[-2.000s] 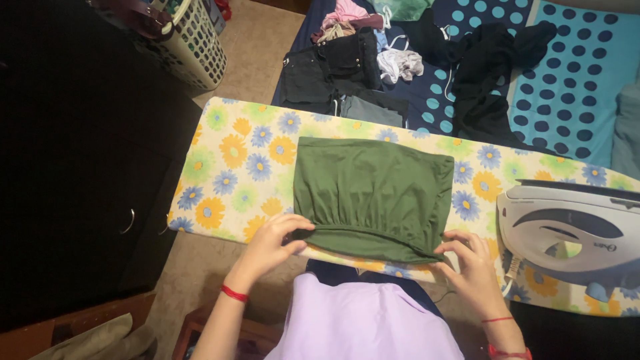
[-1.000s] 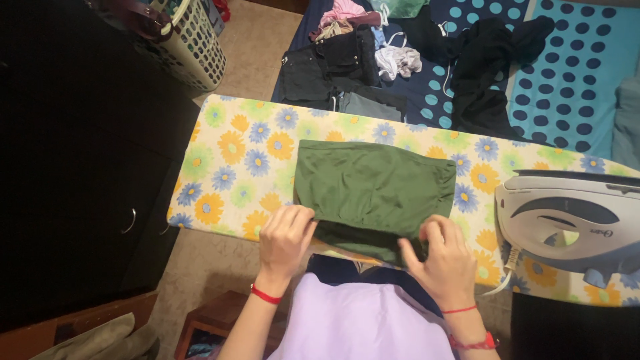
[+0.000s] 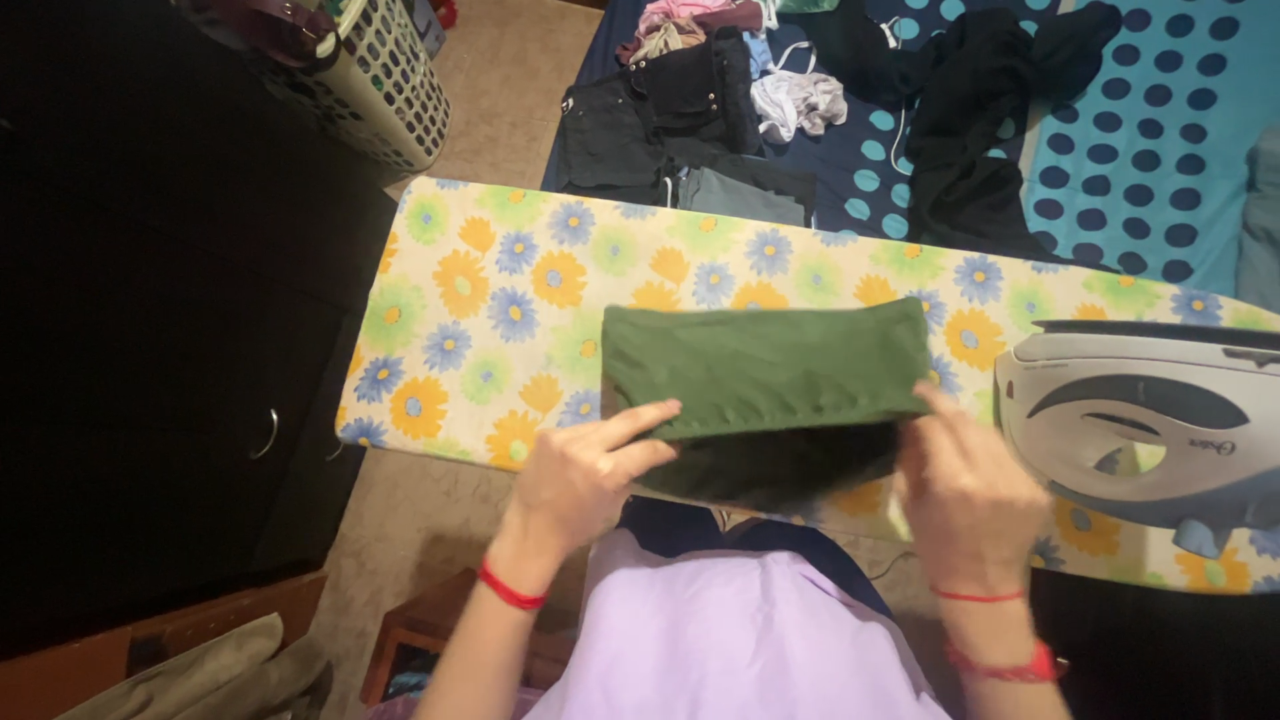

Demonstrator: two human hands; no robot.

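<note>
A green cloth garment (image 3: 765, 365) lies on the flower-patterned ironing board (image 3: 480, 330), its upper part flat and its darker lower part hanging toward me at the near edge. My left hand (image 3: 590, 475) has its fingertips on the garment's near left corner, thumb and forefinger slightly apart. My right hand (image 3: 965, 490), somewhat blurred, pinches the right edge of the cloth. A white and grey Oster iron (image 3: 1130, 430) rests on the board just right of my right hand, not touched by either hand.
Behind the board, a bed with a dotted blue cover (image 3: 1150, 150) holds black shorts (image 3: 610, 130), a folded grey cloth (image 3: 740, 195) and other clothes. A perforated laundry basket (image 3: 400, 95) stands on the floor at the back left. Dark cupboard doors (image 3: 180, 330) flank the board's left end.
The garment's visible flat part has become shorter from front to back, with its far edge nearer to me. Both hands have shifted along its near edge.
</note>
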